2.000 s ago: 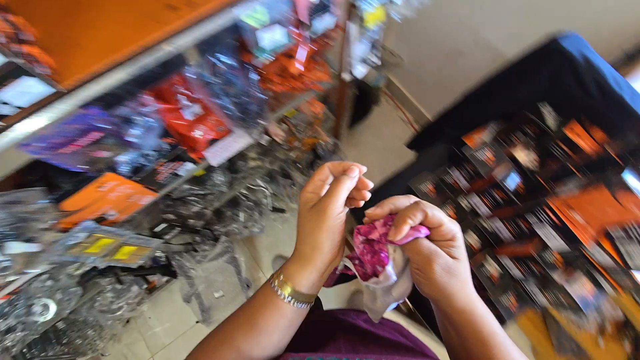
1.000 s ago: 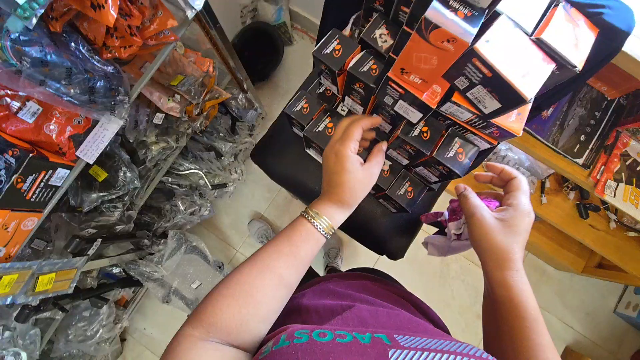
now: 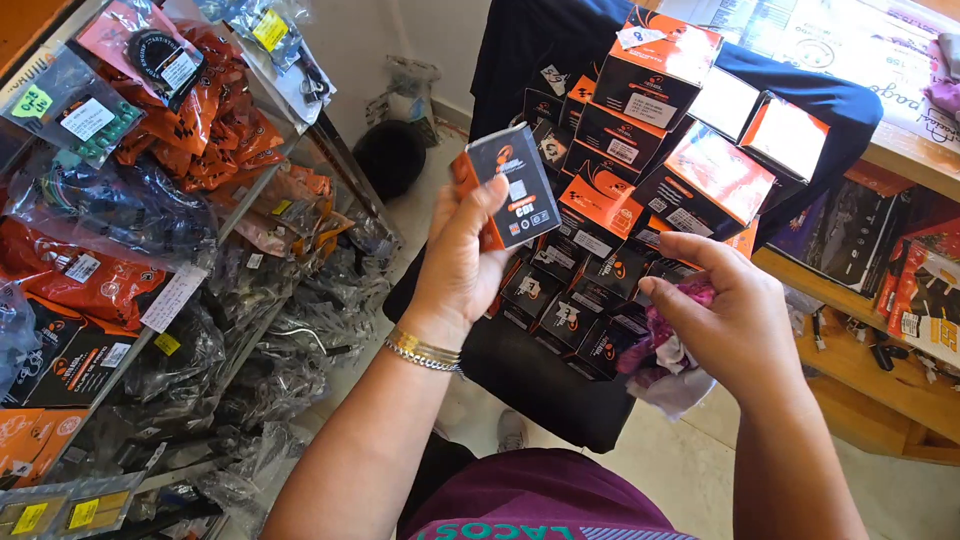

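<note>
My left hand [image 3: 461, 259] grips a small black and orange cardboard box [image 3: 517, 191], its printed black face turned up and tilted. Bracelets circle that wrist. My right hand [image 3: 724, 315] holds a crumpled pink and white cloth [image 3: 671, 356] under its palm, thumb and forefinger slightly apart; its other fingers are largely hidden. Between and beyond my hands, several black and orange boxes [image 3: 562, 315] stand packed together on a black chair seat [image 3: 540, 382]. Larger boxes [image 3: 652, 75] are stacked toward the chair's back.
At left, a glass-edged shelf [image 3: 247, 202] holds plastic-bagged parts, among them orange bags [image 3: 187, 112]. A dark bin [image 3: 388, 157] stands on the floor near the wall. Wooden shelves [image 3: 862, 315] with packages and small parts are at right, below a counter [image 3: 922, 169] bearing papers.
My left hand, empty above the boxes one second ago, now holds a box. The right hand still has the cloth. The view has swung toward the chair since two seconds ago.
</note>
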